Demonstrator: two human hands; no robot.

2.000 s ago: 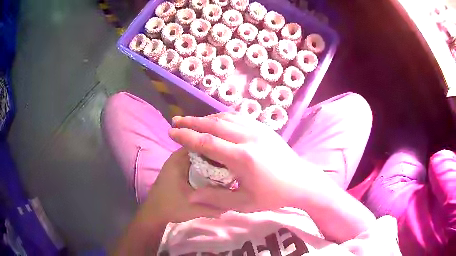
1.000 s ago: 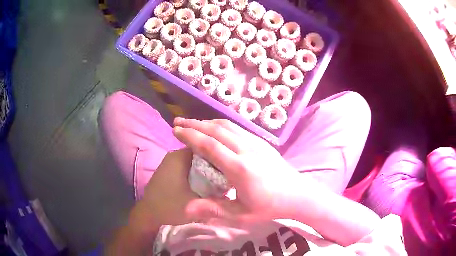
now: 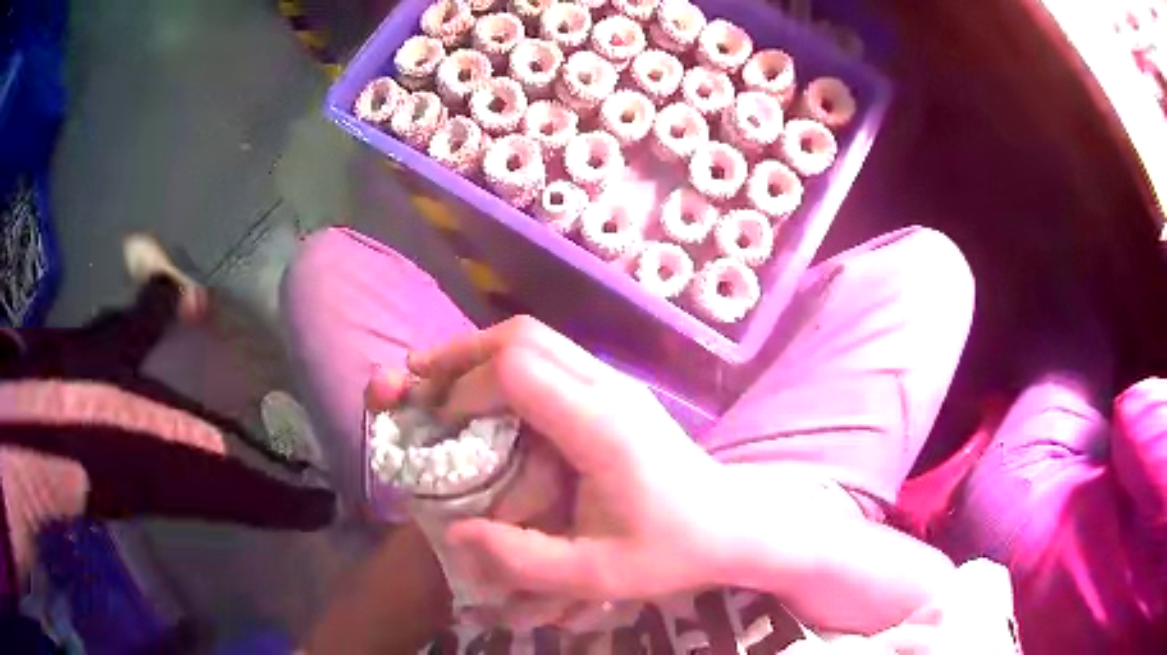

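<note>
A part in a white, bumpy foam-net sleeve is held over my lap, its netted end up and leaning left. A smooth, pale rim and body show below the net. My right hand curls around its right side, fingers over the top and thumb low in front. My left hand is dim and blurred, low behind the part; its fingers are hidden. The purple crate by my knees holds several rows of upright netted parts with round open mouths.
At the left edge are a person's dark and pink-clad legs and a pale shoe. Yellow-black tape runs on the floor beside the crate. A glaring bright surface is at upper right. Pink-lit clothing is at lower right.
The netted part has moved left and tipped its netted end into view. My right hand has opened from lying flat across it to curling round it. Another person's legs have appeared at left.
</note>
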